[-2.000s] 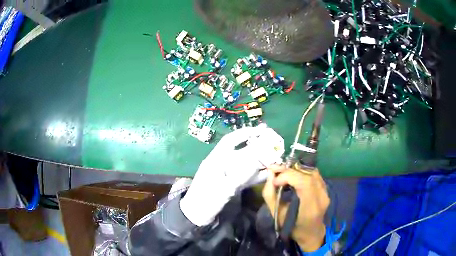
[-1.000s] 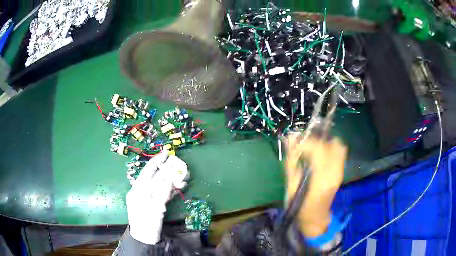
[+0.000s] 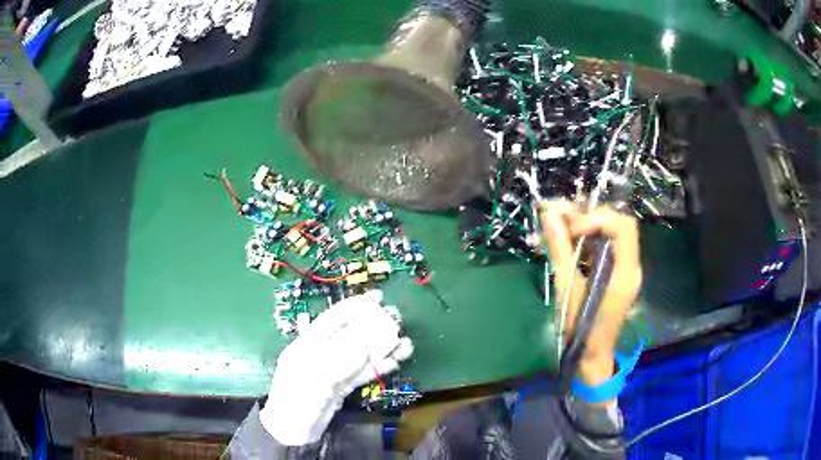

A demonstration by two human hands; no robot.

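My left hand [image 3: 338, 359], in a white glove, is closed at the near bench edge. A small circuit board [image 3: 389, 393] hangs below its fingers on a thin red wire; what the fingertips pinch is hidden. My bare right hand [image 3: 599, 269], slightly blurred, grips the soldering iron [image 3: 591, 305] by its dark handle, with the tip end over the heap of black parts with green and white wires [image 3: 558, 135]. Several circuit boards [image 3: 302, 238] with yellow transformers and red wires lie on the green bench, just beyond my left hand.
The grey-brown fume hood [image 3: 387, 135] stands behind the boards, left of the heap. A black tray [image 3: 153, 94] of white pieces is at the back left. A dark device [image 3: 734, 198] with a pale cable is at the right. Blue bins [image 3: 720, 386] are below the bench edge.
The view has swung right, showing the tray and dark device. My hands have moved apart; the right moved with the iron to the heap. The board hanging below my left hand has come into view.
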